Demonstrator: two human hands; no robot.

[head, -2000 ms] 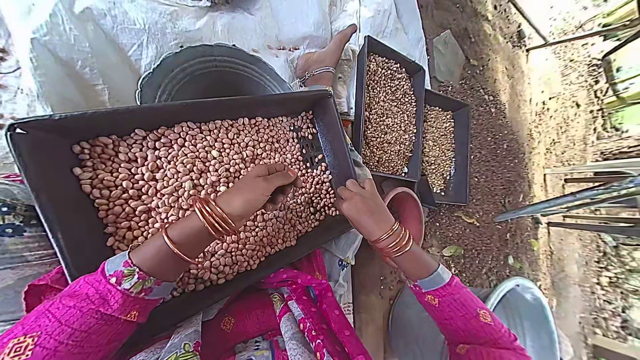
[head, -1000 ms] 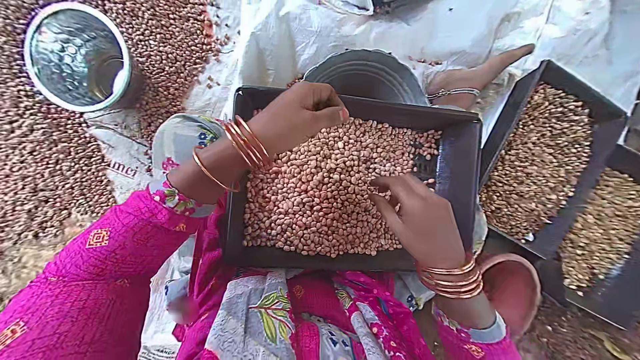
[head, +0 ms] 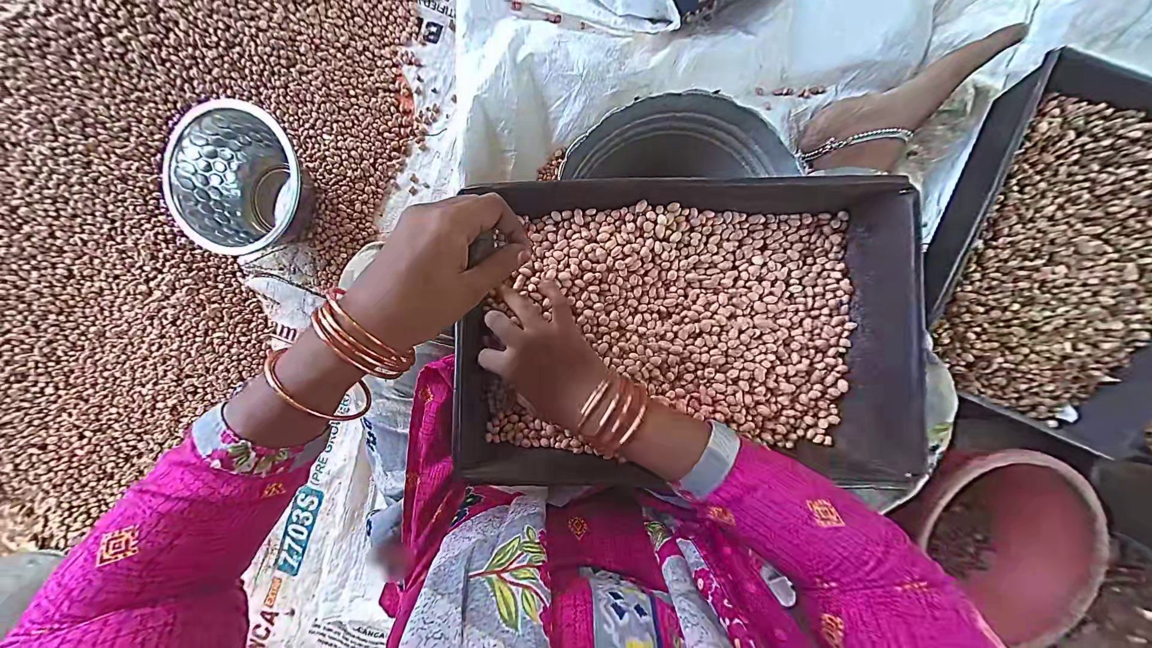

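A dark rectangular tray (head: 886,333) rests on my lap, most of its bottom covered with pinkish shelled peanuts (head: 702,306). My left hand (head: 441,261) is over the tray's left edge near the upper left corner, thumb and fingertips drawn together; whether a nut is between them cannot be told. My right hand (head: 549,355) lies palm down on the nuts at the tray's left side, fingers spread, its fingertips just below my left fingertips. Copper-coloured bangles circle both wrists.
A dimpled metal tumbler (head: 232,175) stands on a large spread of peanuts (head: 90,225) at left. Behind the tray are a dark ribbed tub (head: 679,139) and a bare foot with an anklet (head: 864,117). At right are another filled dark tray (head: 990,189) and a reddish bowl (head: 1075,540).
My right hand has moved from the tray's right part to its left side, close to my left hand. The nuts have shifted away from the tray's right end. The view has swung left.
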